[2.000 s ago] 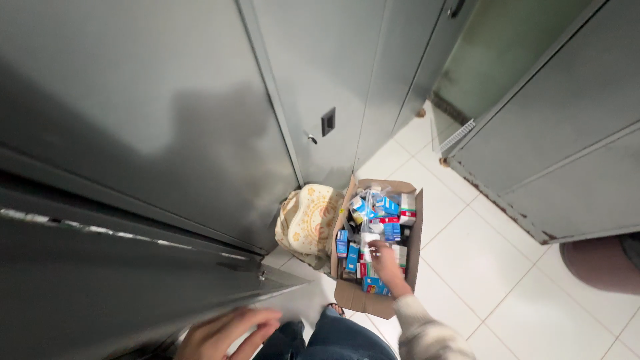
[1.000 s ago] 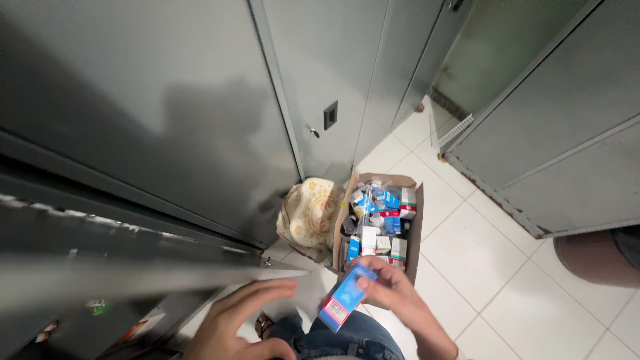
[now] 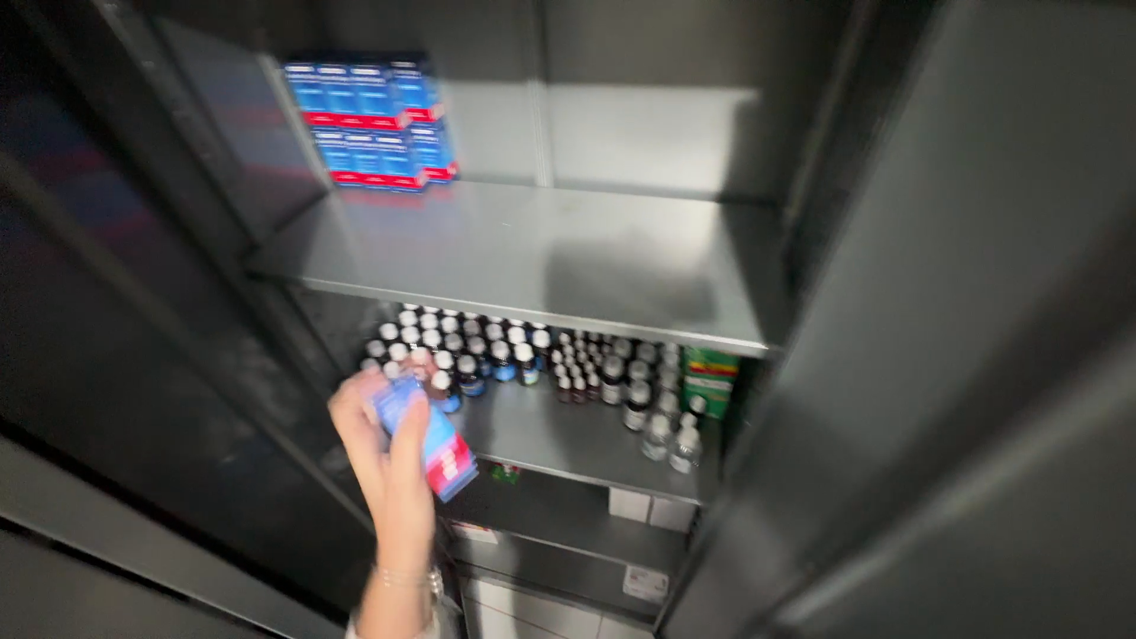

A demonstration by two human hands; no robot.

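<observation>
My left hand (image 3: 382, 444) reaches up from the lower edge, slightly blurred, with its thumb and fingers around a blue and red carton (image 3: 435, 439). The carton is tilted in front of the middle shelf's left part, near white-capped dark bottles (image 3: 470, 374). My right hand is out of view. On the upper shelf (image 3: 532, 253), at its left end, stand stacked blue and red cartons (image 3: 364, 124) of similar look.
Clear bottles (image 3: 657, 437) and a green box (image 3: 710, 382) stand at the middle shelf's right end. White boxes (image 3: 630, 504) sit on a lower shelf. Grey metal cabinet doors (image 3: 967, 355) flank the opening; white floor tiles (image 3: 524, 612) show below.
The view has swung from the floor box to the cabinet shelves. One second ago my right hand held a blue carton; now a carton is in my left hand and the right has left view.
</observation>
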